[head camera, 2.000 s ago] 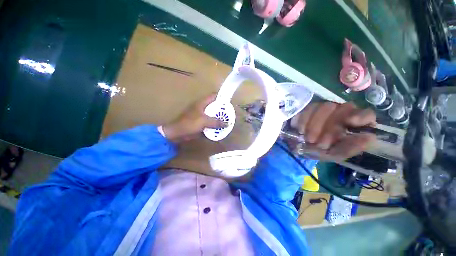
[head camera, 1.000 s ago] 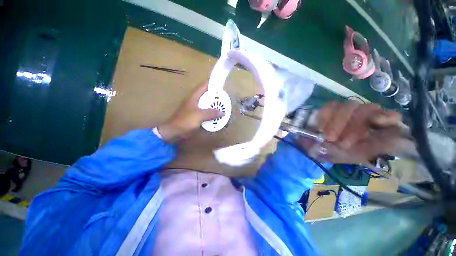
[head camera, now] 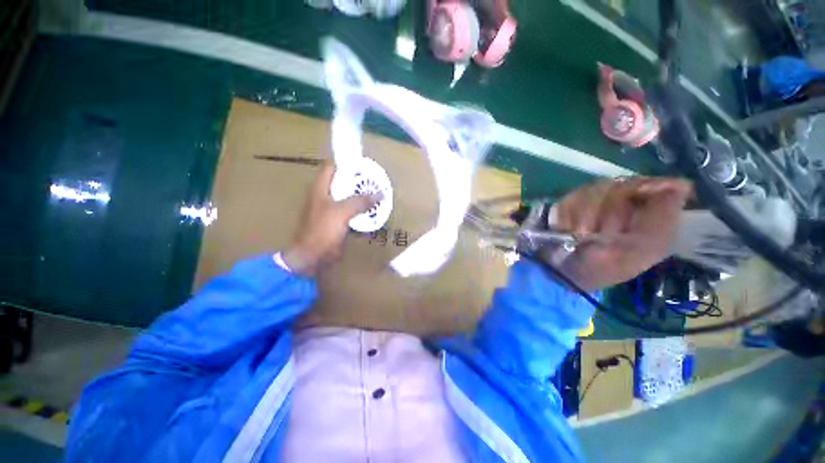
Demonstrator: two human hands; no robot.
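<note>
White cat-ear headphones (head camera: 448,167) are held up over the brown cardboard mat (head camera: 262,226), their ears pointing to the far side and blurred. My left hand (head camera: 326,217) grips the near-left ear cup, thumb on its slotted round cover (head camera: 367,194). The other ear cup (head camera: 423,256) hangs free at the right. My right hand (head camera: 620,231) is closed around the auto-feed screwdriver (head camera: 715,237), whose metal jaws (head camera: 543,237) point left towards the headphones. The jaws are apart from the headband. The tip is blurred.
Pink headphones (head camera: 452,32) stand beyond the pale rail (head camera: 543,149); another pink pair (head camera: 627,119) and grey-white ones (head camera: 719,163) are at the far right. A black hose (head camera: 737,222) crosses close in front of the camera. A dark thin strip (head camera: 294,160) lies on the cardboard.
The headphones and my left hand have moved left in view, away from the screwdriver. The screwdriver jaws now show clear of the headband. My view has shifted, and printed characters on the cardboard are uncovered.
</note>
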